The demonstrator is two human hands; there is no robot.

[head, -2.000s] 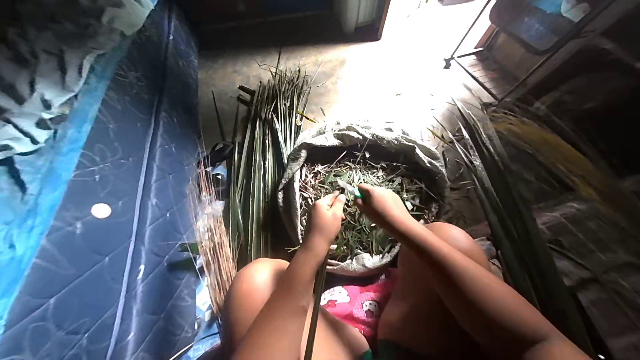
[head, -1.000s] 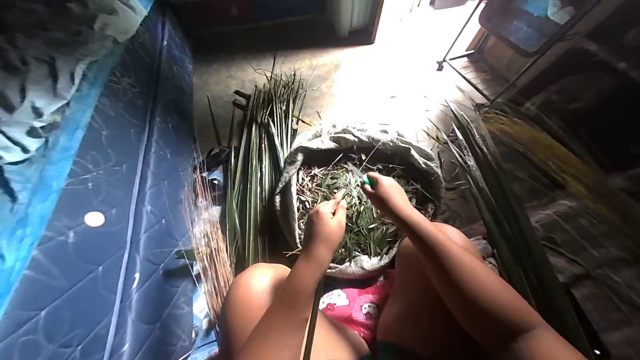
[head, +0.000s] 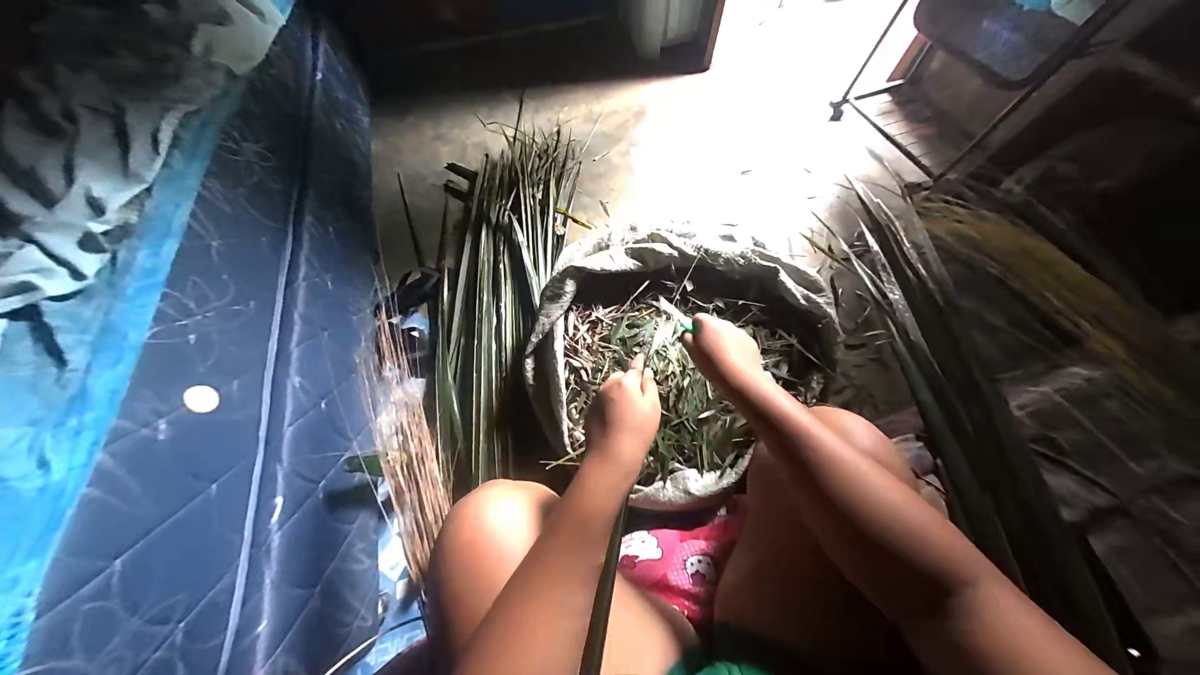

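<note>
My left hand (head: 623, 412) is closed on a long narrow palm leaf strip (head: 603, 600), which runs back under my forearm between my knees. In my right hand (head: 722, 352) is a knife with a green handle (head: 689, 324); its blade (head: 670, 309) points up and left, just above and to the right of my left fingertips. Both hands are over an open woven sack (head: 553, 319) with a rolled rim, which stands between my knees. Cut green and brown leaf pieces (head: 694, 403) fill much of it.
A bundle of long palm leaves (head: 487, 281) lies left of the sack, beside thin brown sticks (head: 408, 450). More long leaves (head: 947, 375) lie at the right. A blue mattress (head: 187, 506) with a white round thing (head: 201, 398) takes up the left. A metal-framed stand (head: 886, 122) is at the upper right.
My right hand with the knife has shifted slightly relative to my left hand between frames. My left hand keeps hold of the strip.
</note>
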